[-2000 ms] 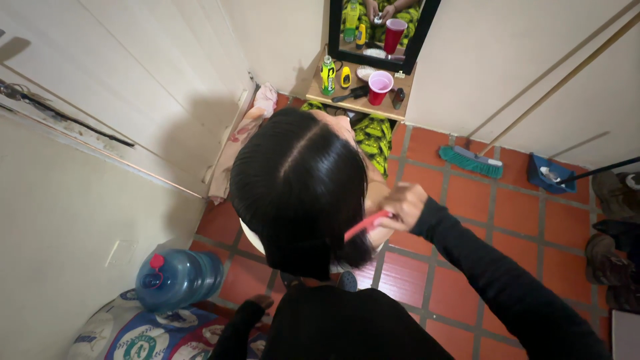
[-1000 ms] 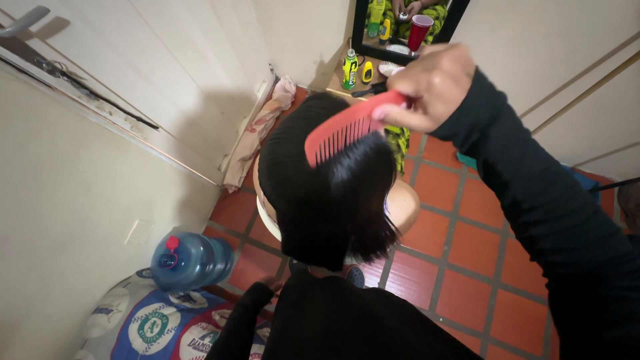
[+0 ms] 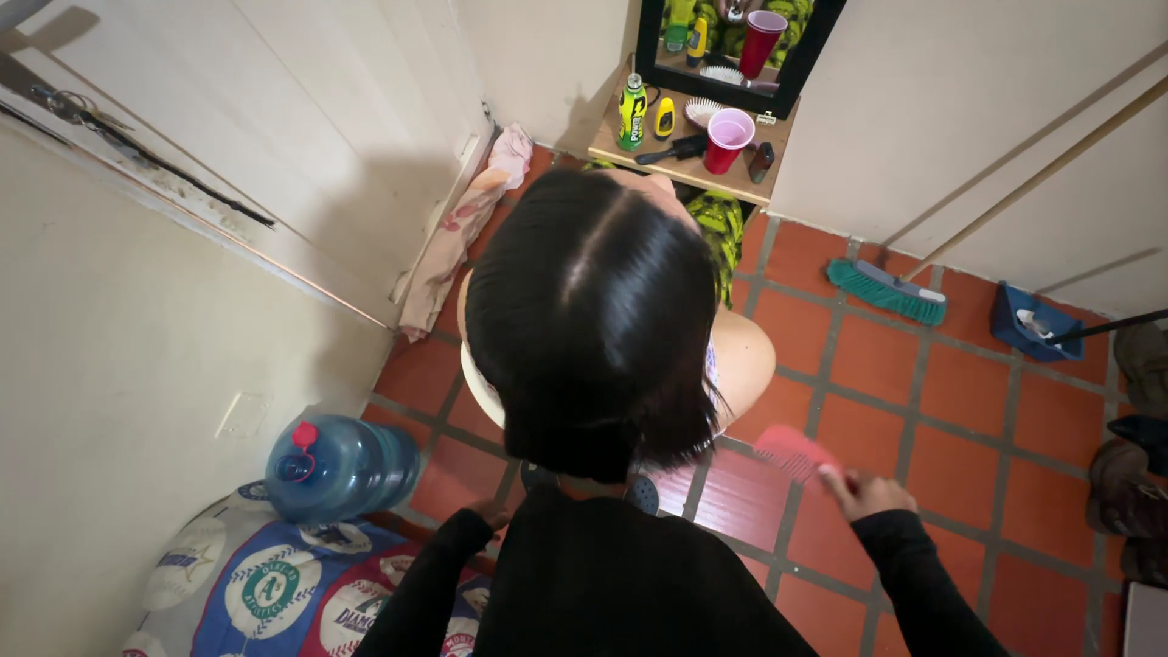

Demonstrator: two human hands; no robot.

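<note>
A person with straight dark hair [image 3: 584,319], parted down the middle, sits just in front of me, seen from above and behind. My right hand [image 3: 867,493] grips a pink-red comb [image 3: 792,453] to the right of the hair, apart from it and over the tiled floor. The comb is slightly blurred. Low on the left, beside my black top, is my left hand [image 3: 493,516]; it is partly hidden by the sleeve, and its fingers are too dim to read. The hair ends hang loose on the right side.
A small wooden shelf [image 3: 616,146] under a mirror [image 3: 810,64] bears a red cup [image 3: 730,141], a black brush [image 3: 675,149] and a green bottle [image 3: 631,114]. A blue water jug [image 3: 351,465] stands left. At right are a green broom [image 3: 885,290], a blue dustpan [image 3: 1036,321] and shoes [image 3: 1127,484].
My right hand, with the comb, has moved from over the top of the hair down to the right, off the hair. The left hand stays low at the left.
</note>
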